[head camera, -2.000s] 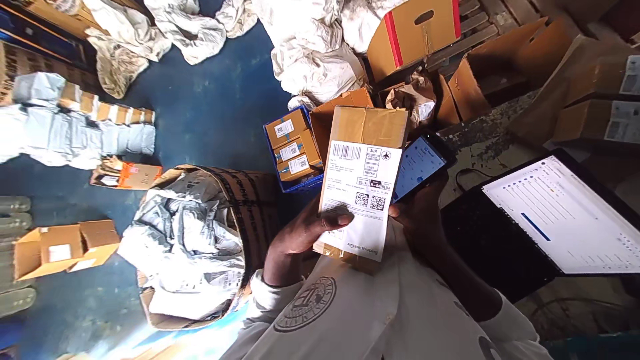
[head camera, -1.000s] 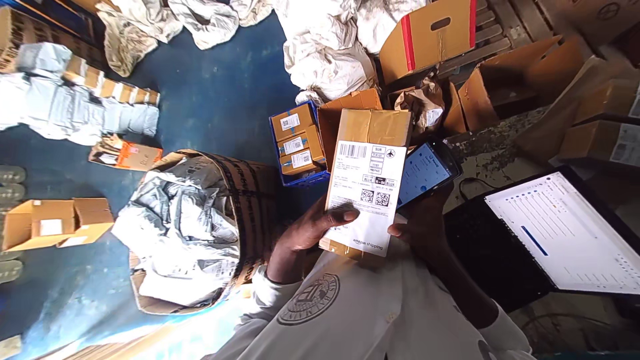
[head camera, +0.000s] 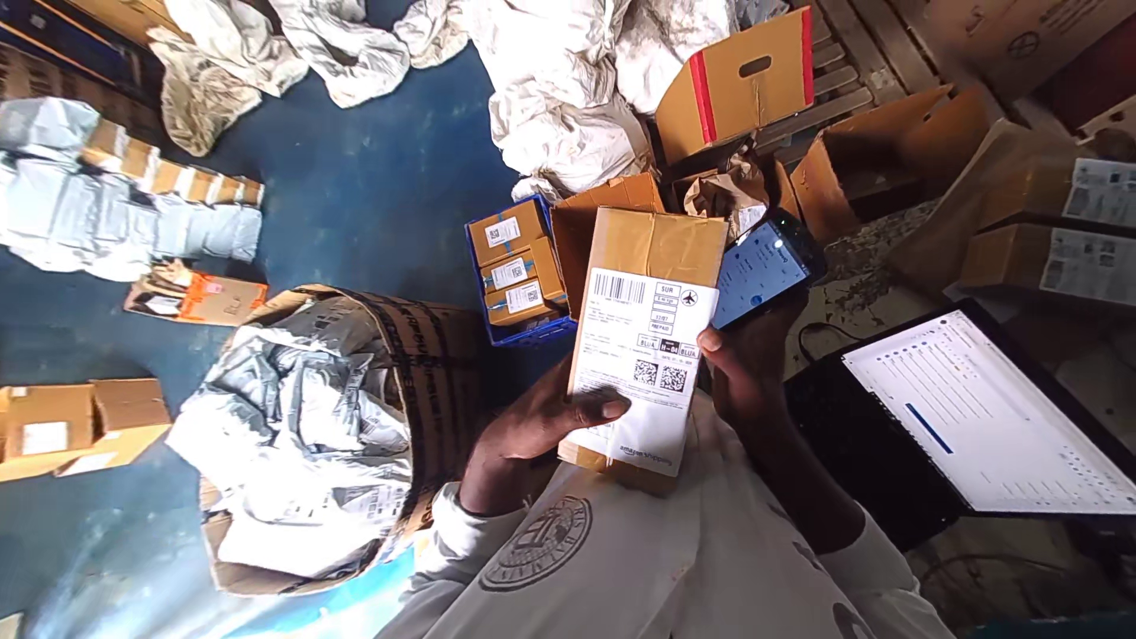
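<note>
A taped cardboard parcel (head camera: 657, 240) with a white shipping label (head camera: 612, 355) stands upright before my chest, the label toward the camera. My left hand (head camera: 546, 413) grips its lower left part, with the thumb lying across the label; the other fingers are hidden behind it. A smartphone (head camera: 765, 271) with a lit screen is in my right hand (head camera: 754, 355), at the right of the parcel. The right thumb tip is at the parcel's right edge.
A large round carton (head camera: 444, 390) full of grey plastic mailers is at the left. Beyond the parcel sits a blue crate (head camera: 532, 335) of small boxes. An open laptop (head camera: 994, 417) lies at the right, near open cardboard boxes (head camera: 874, 164). White sacks (head camera: 568, 106) lie farther off.
</note>
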